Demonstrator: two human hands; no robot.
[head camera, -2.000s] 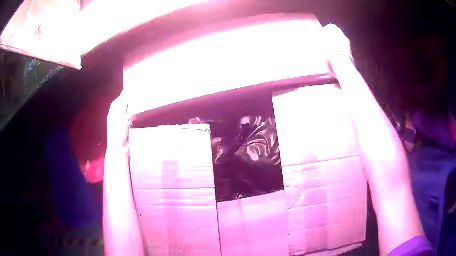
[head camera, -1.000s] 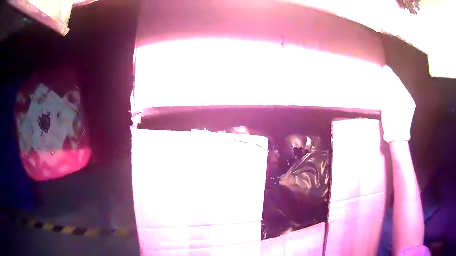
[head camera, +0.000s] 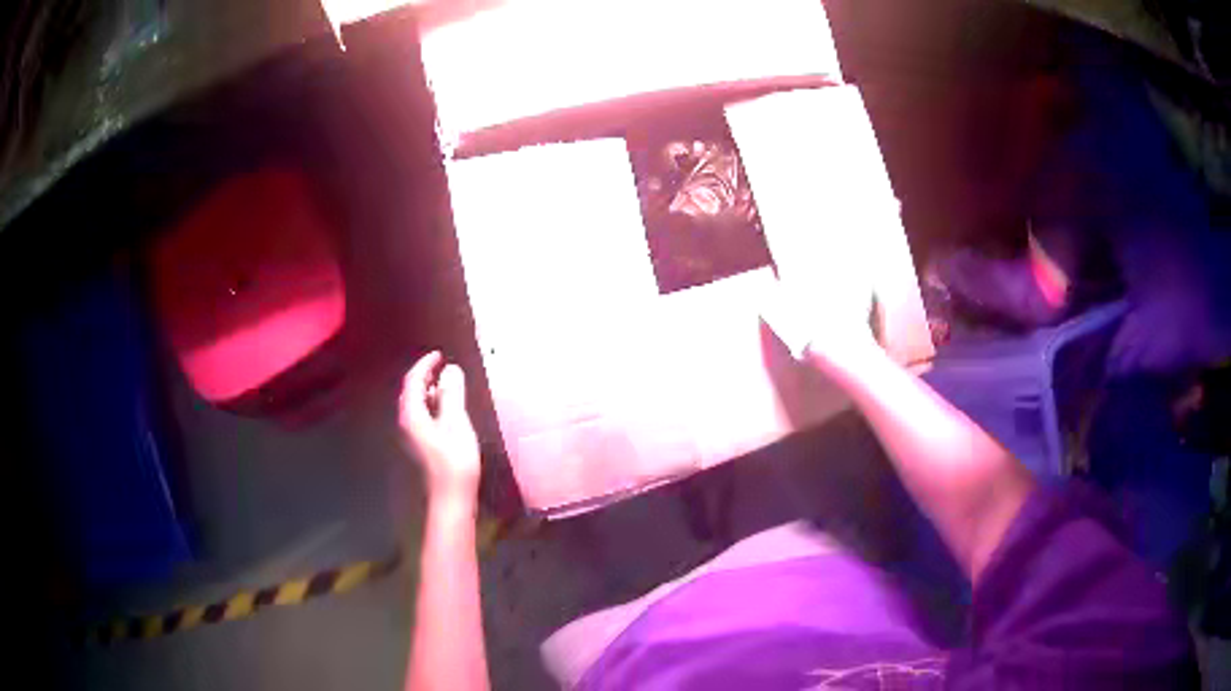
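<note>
A large open carton (head camera: 567, 338), its flaps glaring white-pink, stands in front of me. Dark shiny contents (head camera: 705, 182) show through the gap between the flaps. My left hand (head camera: 439, 412) is off the carton's left side, bare, fingers slightly curled, holding nothing that I can see. My right hand (head camera: 824, 324) is over the carton's right flap near its front edge. It is washed out by glare, so its fingers and any grip cannot be made out.
A red stool (head camera: 250, 286) stands on the floor at the left. Yellow-black floor tape (head camera: 290, 590) runs at the lower left. A blue bin (head camera: 999, 385) is right of the carton, and another blue surface (head camera: 101, 432) is at the far left.
The carton shows smaller and higher in view. My left hand, out of view one second ago, now shows apart from it. My right hand has moved from the carton's far right edge to its near right flap.
</note>
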